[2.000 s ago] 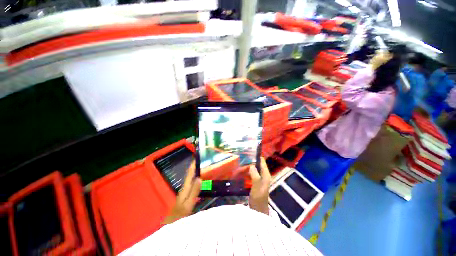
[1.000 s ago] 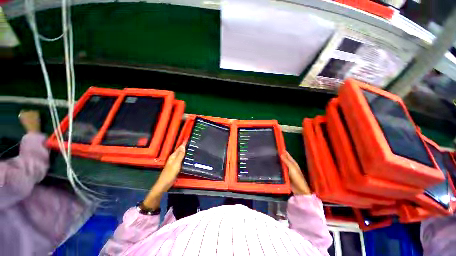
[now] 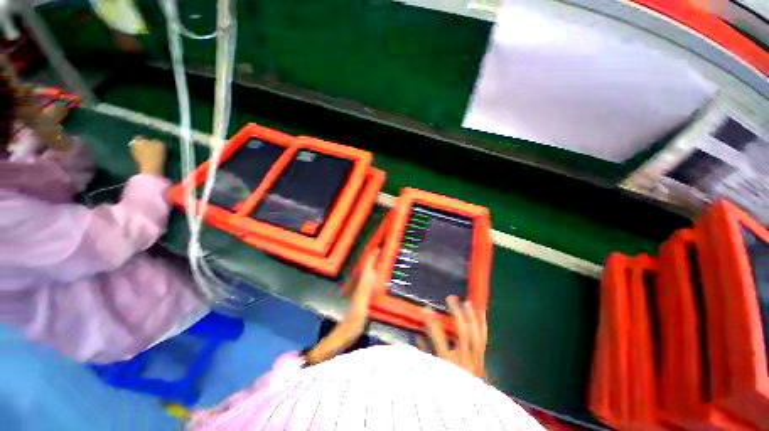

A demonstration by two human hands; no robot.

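A tablet (image 3: 434, 261) with rows of small green and white text lies in an orange-red foam tray (image 3: 480, 274) in front of me. My left hand (image 3: 358, 299) is blurred and lies along the tray's left side, where another orange edge shows. My right hand (image 3: 459, 331) is at the tray's near edge, its spread fingers reaching over the lower edge of the tablet. Whether its fingertips touch the glass is unclear.
Stacked foam trays with dark tablets (image 3: 308, 189) lie left on the green belt, behind hanging white cables (image 3: 196, 168). More orange trays (image 3: 666, 328) stand at right. A person in pink (image 3: 84, 244) sits at left. A white sheet (image 3: 582, 88) is behind the belt.
The view has turned left. The two trays that lay side by side now show as one, with an orange edge at its left. My right hand has moved from the right side to the near edge.
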